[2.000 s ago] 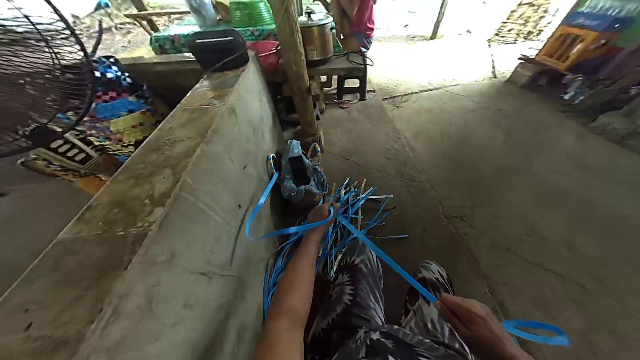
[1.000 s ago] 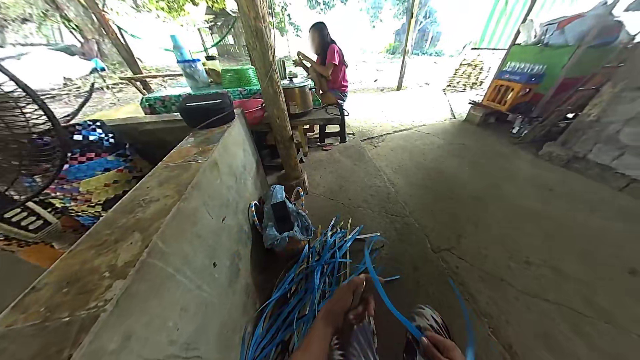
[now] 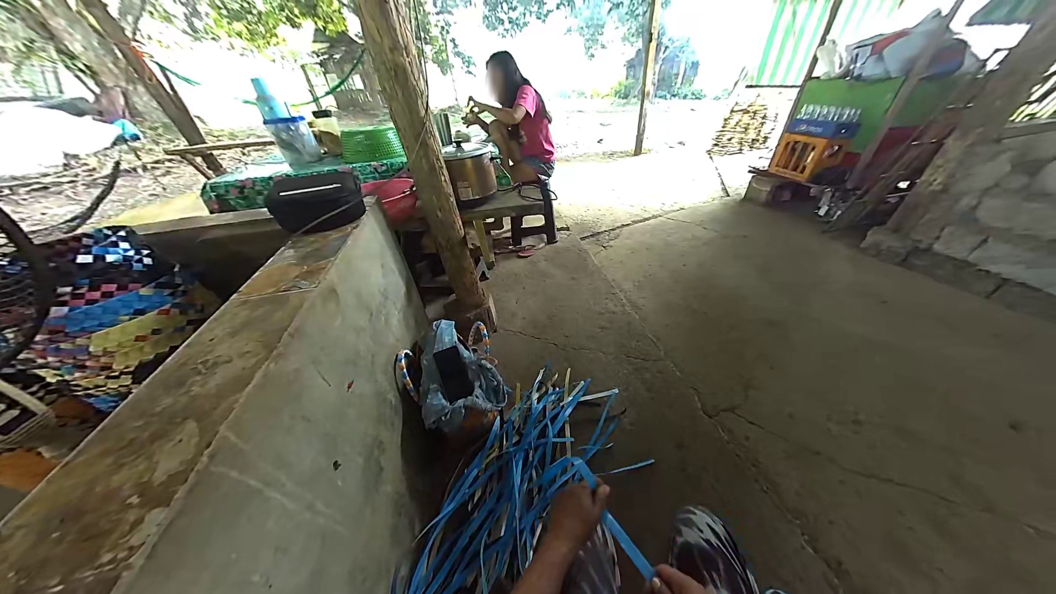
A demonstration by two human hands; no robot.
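My left hand point(image 3: 575, 516), at the bottom centre, is closed around a blue plastic strap point(image 3: 629, 544). The strap runs down to the right to my right hand point(image 3: 678, 580), whose fingers pinch it at the frame's lower edge; most of that hand is cut off. Beside and beyond my left hand lies a loose heap of blue and pale straps point(image 3: 507, 483) on the floor. Past the heap, against the low wall, stands a bag with beaded-looking handles, lined with a clear plastic bag point(image 3: 478, 392) that holds a dark object.
A low concrete wall point(image 3: 313, 388) runs along the left, with a black case point(image 3: 315, 200) on top. Beyond a wooden post point(image 3: 425, 157), a person in a pink shirt point(image 3: 535, 124) sits near a metal pot point(image 3: 471, 172). An orange crate point(image 3: 808, 155) stands far right.
The view has tilted up, bringing the seated person fully in. My hands have come closer together, with a shorter length of blue strap between them than two seconds ago.
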